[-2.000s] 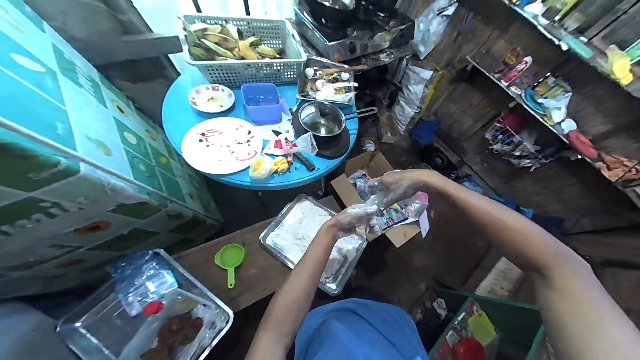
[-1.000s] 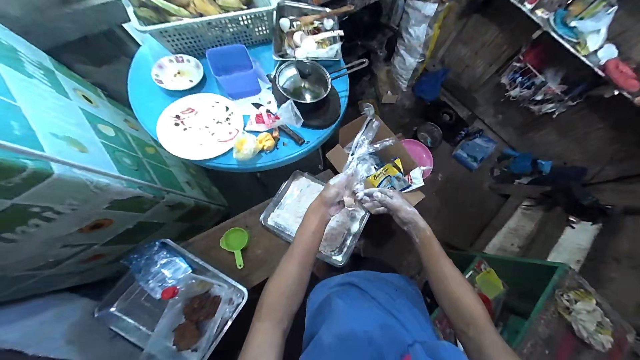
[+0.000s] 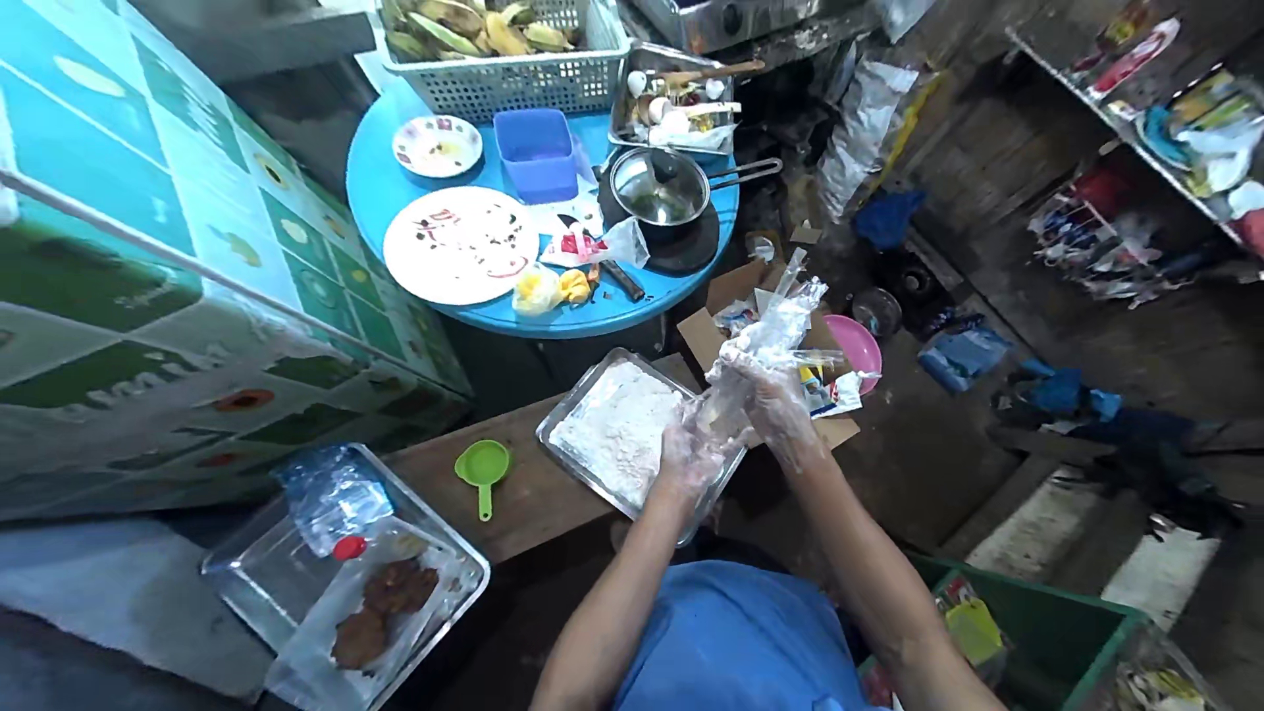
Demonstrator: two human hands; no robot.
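My left hand (image 3: 694, 442), coated in white powder, is at the right part of a metal tray (image 3: 568, 407), holding the lower part of a clear plastic bag (image 3: 780, 321). The bag is smeared with white powder. My right hand (image 3: 775, 400), just as powdery, grips the bag from the other side, higher up. White powder, seemingly flour (image 3: 617, 430), covers much of the tray's bottom. An open cardboard box (image 3: 703, 338) with wrappers stands behind my hands. To the tray's left lies a green plastic strainer or scoop (image 3: 484, 462) on a wooden bench (image 3: 538, 518).
A blue round table (image 3: 370, 212) bears a banana basket (image 3: 513, 87), a saucepan (image 3: 660, 188), a blue container (image 3: 538, 156) and a stained white plate (image 3: 460, 245). A tray with brown food (image 3: 360, 637) is at lower left. A pink basin (image 3: 855, 351) and green crate (image 3: 1066, 632) stand right.
My hands have come closer together on the plastic bag since two seconds ago. The bag stood up from my hands one second ago too. The view has shifted.
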